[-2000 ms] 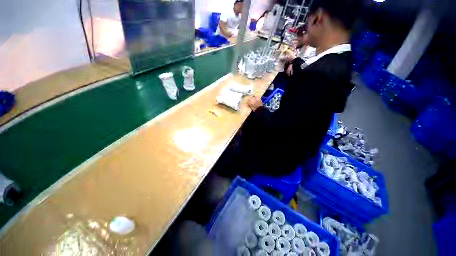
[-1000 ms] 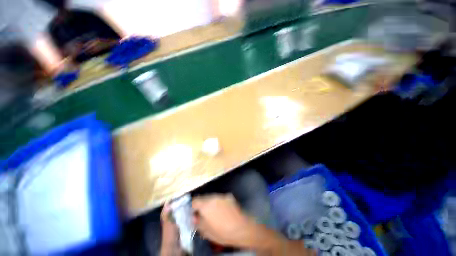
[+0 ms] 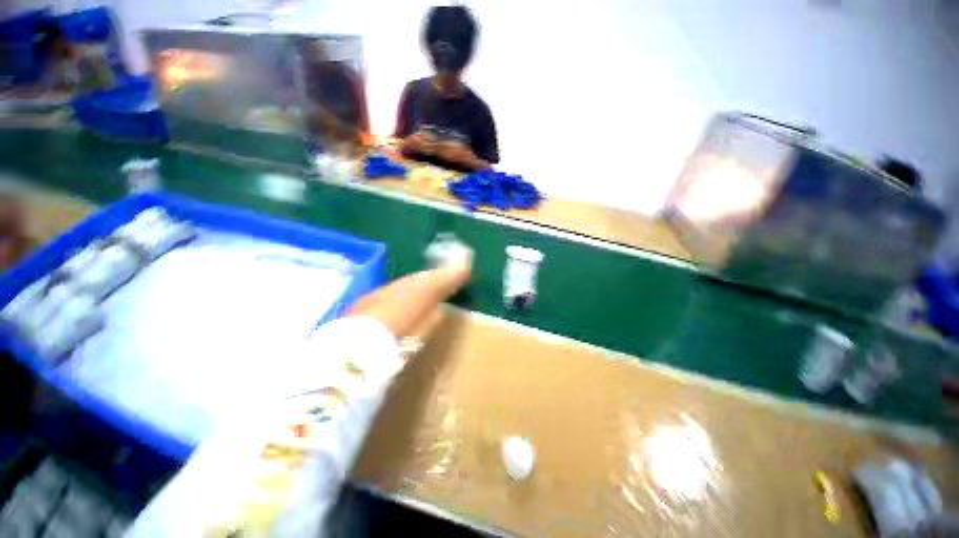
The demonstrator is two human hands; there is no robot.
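Observation:
My left hand (image 3: pixel 450 275) reaches forward over the green conveyor belt, at the end of a patterned white sleeve. It is blurred, with its fingers at a grey-white tube body (image 3: pixel 447 250) on or just above the belt. Another tube body (image 3: pixel 521 275) stands on the belt just to the right, dark at its lower end. My right hand is not in view. A small white oval thing, probably the glue bottle (image 3: pixel 517 457), lies on the tan bench (image 3: pixel 589 420).
A blue tote (image 3: pixel 368 257) with white lining and several tubes along its left side is at left. More tubes (image 3: pixel 825 357) are on the belt at right. A yellow item (image 3: pixel 828 496) lies on the bench. A person (image 3: pixel 447 116) sits opposite behind blue parts (image 3: pixel 494 190).
The view has swung left. My hands were low at the bench edge around a tube; now my left arm stretches out to the belt with a tube, and my right hand has left the picture.

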